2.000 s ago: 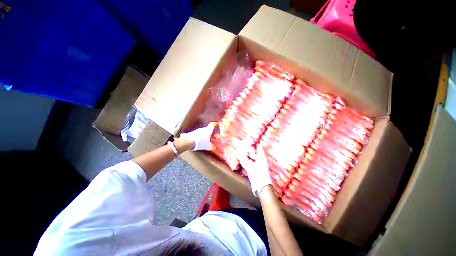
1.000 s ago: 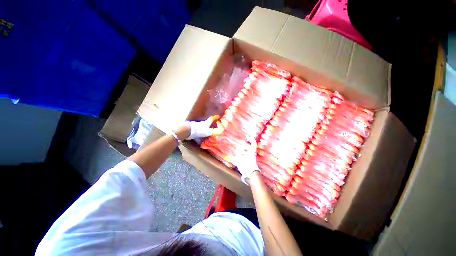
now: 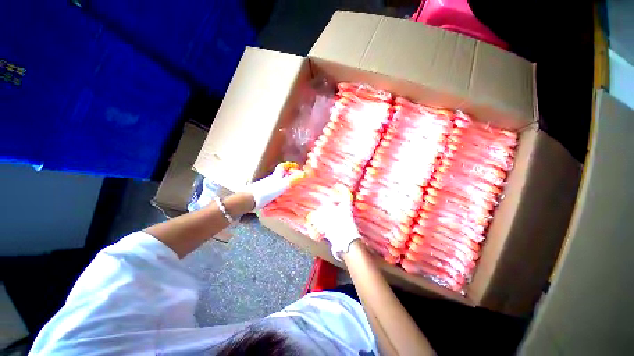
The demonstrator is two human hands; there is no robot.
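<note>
Rows of bagged orange shells (image 3: 410,163) fill most of an open brown carton (image 3: 278,233) under shiny clear film. My left hand (image 3: 276,186), in a white glove with yellow-orange fingertips, is at the near left end of the left row, its fingertips against the bags. My right hand (image 3: 335,221), also gloved, lies over the same row near the carton's front wall. Glare washes out its fingers. Bagged shells lie between and under both hands. Whether either hand grips them is not clear.
Crumpled clear plastic (image 3: 306,125) lies inside the carton's left side. Carton flaps stand outward. Blue bins (image 3: 104,90) are at upper left, a smaller carton (image 3: 177,167) beside the big one, a pink object (image 3: 462,19) behind, and a brown panel (image 3: 591,229) at right.
The view has shifted and turned slightly. Both hands stay at the left row; my right hand has moved left along its near end. The bags there now spread further left under my left hand.
</note>
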